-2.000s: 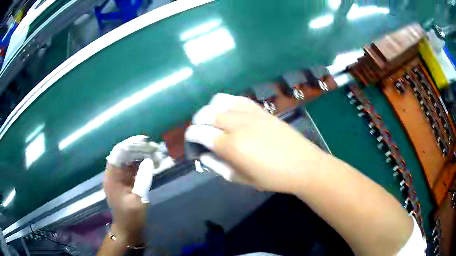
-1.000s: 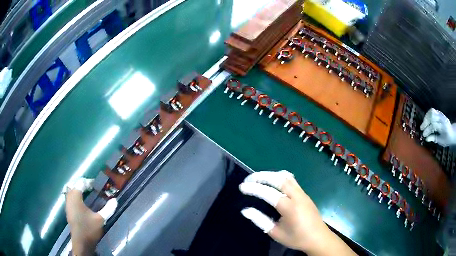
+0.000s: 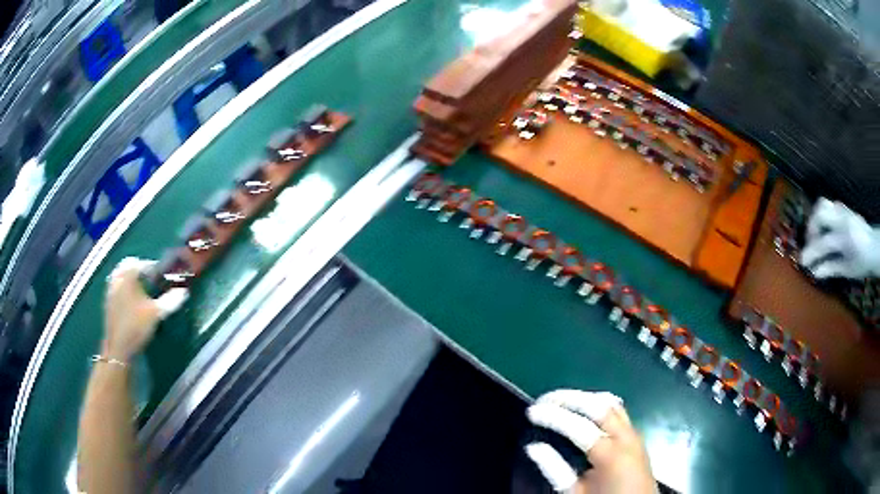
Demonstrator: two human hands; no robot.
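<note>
A narrow reddish-brown carrier strip (image 3: 229, 230) bears a row of dark assembled inductors with silver legs. It lies over the green conveyor at the left. My left hand (image 3: 140, 301), with white finger covers, holds the strip's near end between fingers and thumb. My right hand (image 3: 589, 446), also in white finger covers, is at the bottom edge with fingers apart and empty, partly cut off. A long diagonal row of coil-loaded cores (image 3: 569, 259) with orange rings and silver legs stands on the green bench top.
A stack of brown planks (image 3: 497, 72) stands beside the orange board (image 3: 618, 198), which bears rows of cores. A yellow bin (image 3: 627, 41) is behind. Another person's gloved hand (image 3: 839, 239) is over the brown board (image 3: 786, 275) at right. Metal rails (image 3: 289, 280) edge the conveyor.
My left hand has moved the loaded strip away from the metal rail, up and left over the conveyor. My right hand has moved down and right, still empty.
</note>
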